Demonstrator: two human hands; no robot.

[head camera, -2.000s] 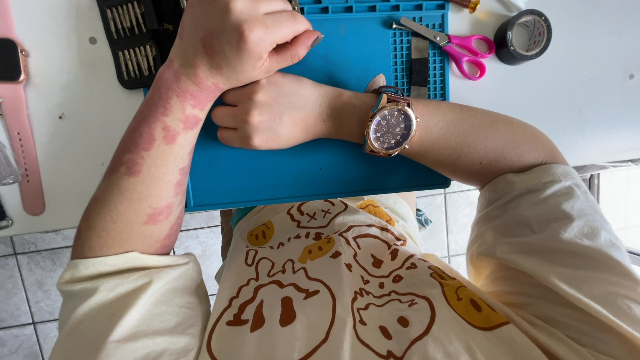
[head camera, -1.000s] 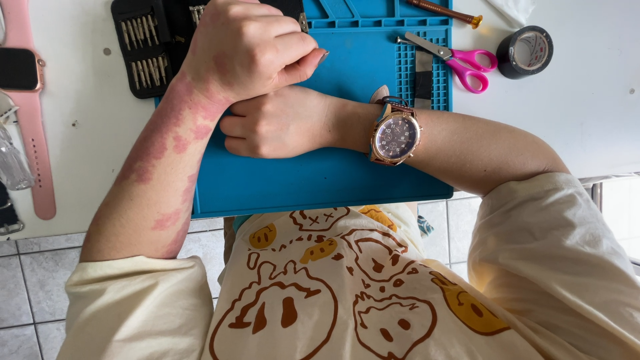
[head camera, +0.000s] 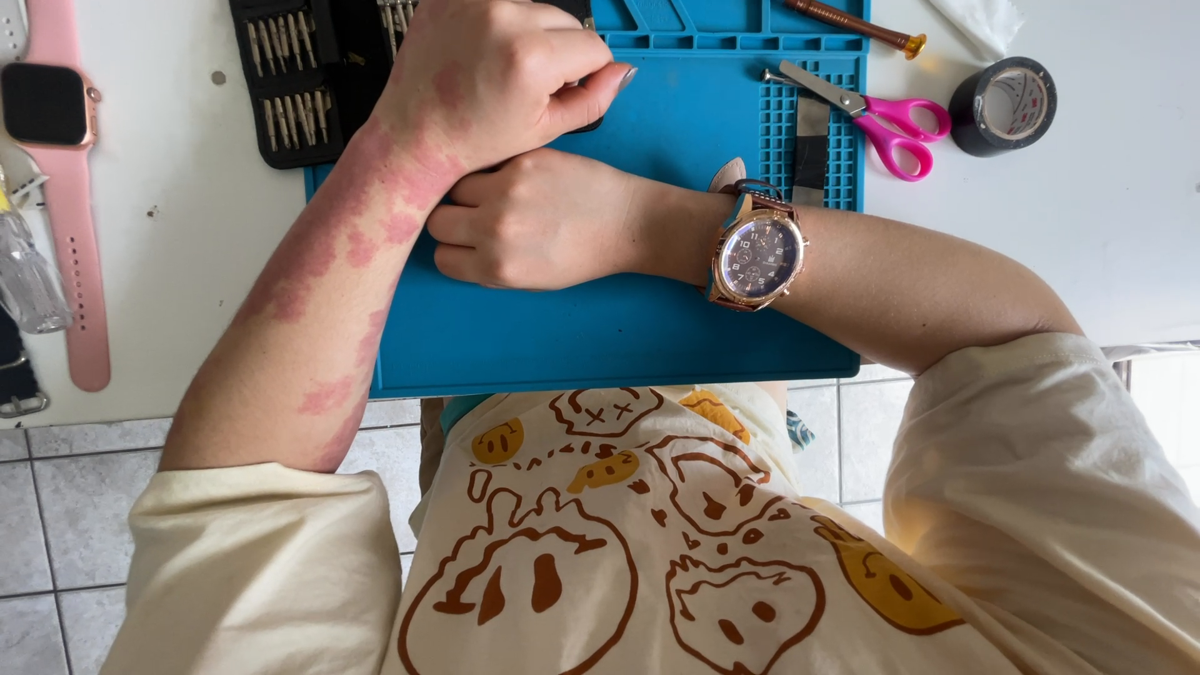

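Note:
My left hand (head camera: 511, 80), its fingers curled and thumb pointing right, is above the back part of a blue silicone work mat (head camera: 609, 347). Its palm side is hidden, so I cannot tell if it holds anything. Just below it, my right hand (head camera: 539, 220) is closed in a fist on the mat, close against the left wrist; nothing shows in its fingers. A chronograph wristwatch (head camera: 759, 255) with a brown strap is on my right wrist. Behind my left hand is a black case of screwdriver bits (head camera: 291, 84), partly covered by the hand.
Pink-handled scissors (head camera: 886, 122) lie across the mat's right edge, near a brown screwdriver (head camera: 858, 28) and a roll of black tape (head camera: 1003, 106). At the left are a smartwatch with pink band (head camera: 70, 187), a clear plastic bottle (head camera: 33, 277) and a black watch strap (head camera: 14, 370).

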